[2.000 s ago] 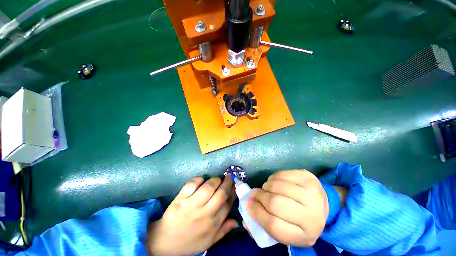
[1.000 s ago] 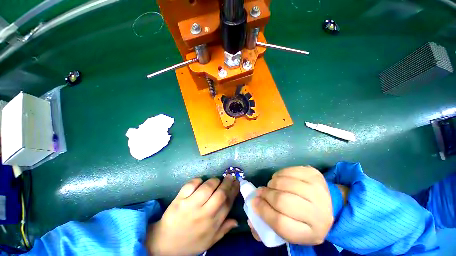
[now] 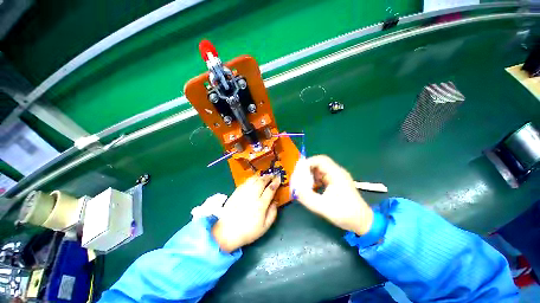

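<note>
The orange press fixture [image 3: 246, 118] stands in front of me with its red-tipped handle [image 3: 207, 50] raised. My left hand [image 3: 250, 207] reaches over the base, its fingertips on a small dark and silvery round part [image 3: 275, 173] at the part seat. The fingers hide much of part and seat. My right hand [image 3: 333, 192], right of the seat, holds the white glue bottle [image 3: 300, 173] upright, its thin bluish tip pointing up. The bottle is blurred and mostly covered by the fingers.
Crumpled white paper [image 3: 208, 205] lies left of the press, a white stick [image 3: 372, 186] right of my right hand. Other round parts lie at left [image 3: 143, 178] and behind right [image 3: 336, 106]. A perforated block [image 3: 432, 112], silver-black cylinder [image 3: 524, 148] and white box [image 3: 108, 219] stand farther out.
The view has tilted up and shifted. My left hand has moved from the bench front to the part seat with the round part. My right hand has lifted the bottle and turned its tip up.
</note>
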